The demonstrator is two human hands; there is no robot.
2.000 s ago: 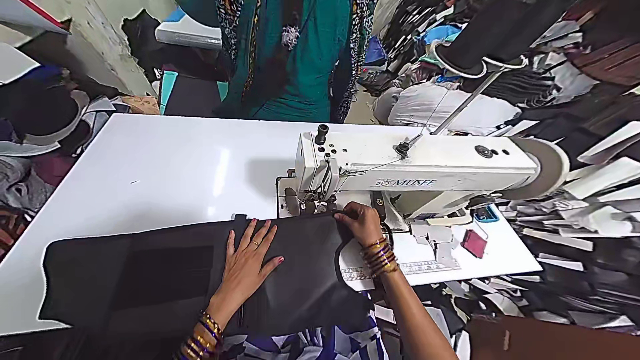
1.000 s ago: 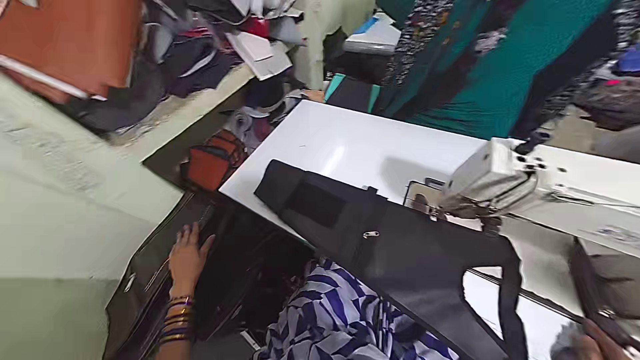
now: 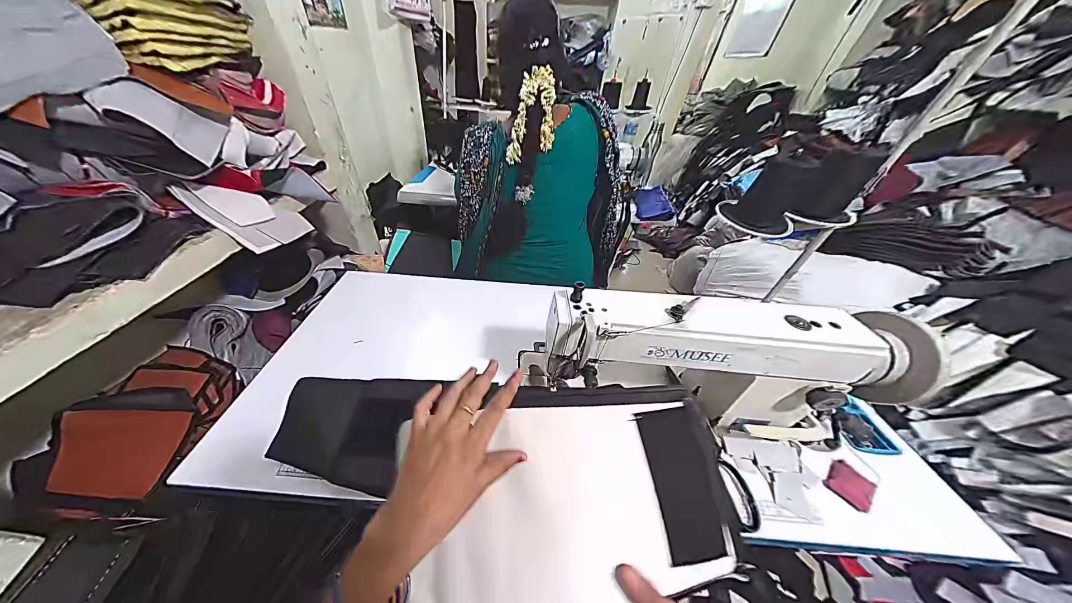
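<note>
A white panel with a black strip [image 3: 682, 486] near its right side lies over black fabric [image 3: 335, 427] at the front of the sewing machine [image 3: 670, 343]. My left hand [image 3: 456, 444] rests on the panel's left part with its fingers spread. Of my right hand [image 3: 641, 586], only a thumb shows at the bottom edge, by the panel's lower right; its other fingers are out of sight. The fabric's far edge runs beside the needle area at the machine's head.
A white table [image 3: 419, 327] carries the machine. Fabric scraps and a dark red piece [image 3: 851, 484] lie at its right, beside a blue tray [image 3: 867, 427]. A person [image 3: 553, 201] sits beyond the table, facing away. Orange and black pieces [image 3: 121, 444] stand at left.
The white panel now lies over the black fabric, beneath my left hand. A second ago that hand was left of the table, over dark pieces. The view has swung back to the machine.
</note>
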